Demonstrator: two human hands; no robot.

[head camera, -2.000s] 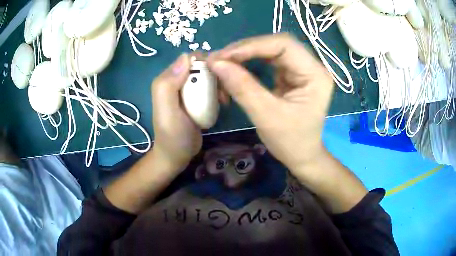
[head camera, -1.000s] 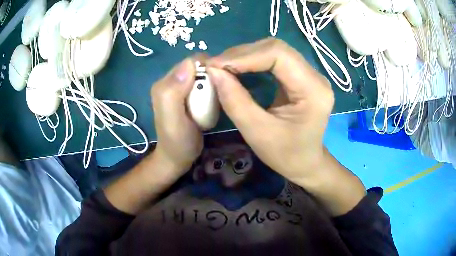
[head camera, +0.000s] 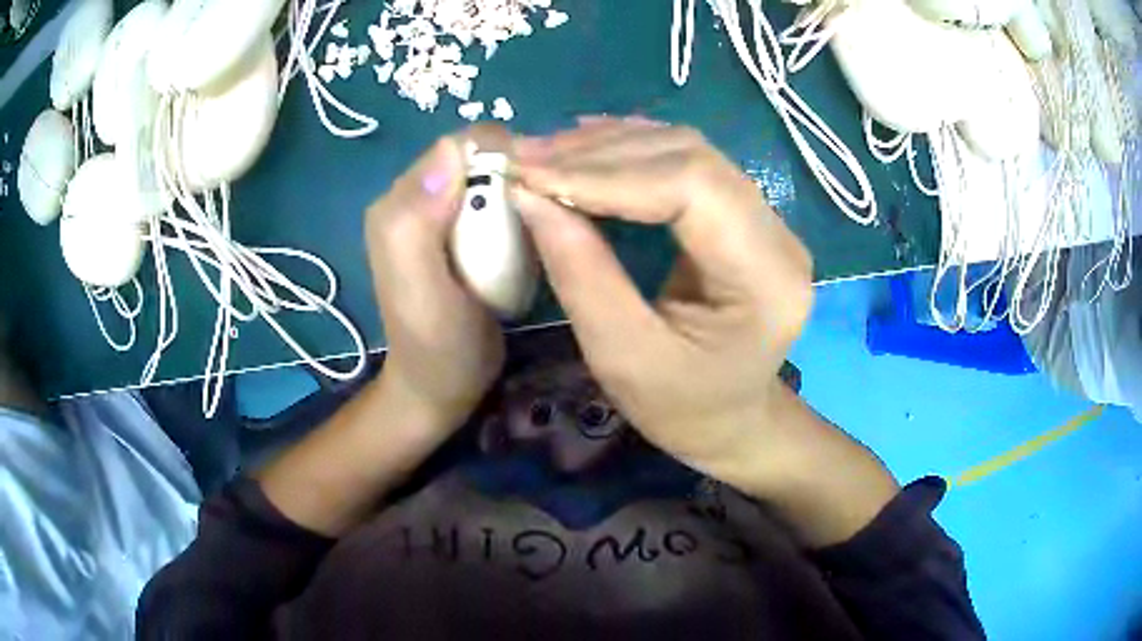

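Note:
My left hand [head camera: 423, 276] holds a cream device [head camera: 492, 257] upright and narrow edge towards me, with its dark slot and round hole near the top. A tiny white port cover [head camera: 486, 160] sits at the device's top end, above the slot. My right hand [head camera: 695, 276] has thumb and fingertips pinched together against the device's top right side. A small thin item shows between its fingers, too blurred to name. A pile of loose port covers [head camera: 432, 56] lies on the dark green bench beyond my hands.
Cream devices [head camera: 226, 119] with tangled cords [head camera: 269, 282] lie on the left. More devices [head camera: 933, 75] lie on the right, their cords hanging over the bench edge. A blue object [head camera: 946, 336] is on the blue floor at right. Pale cloth shows at both sides.
The device in my left hand has shifted slightly left and up since a second ago. My right fingers have straightened a little and stay at the device's top.

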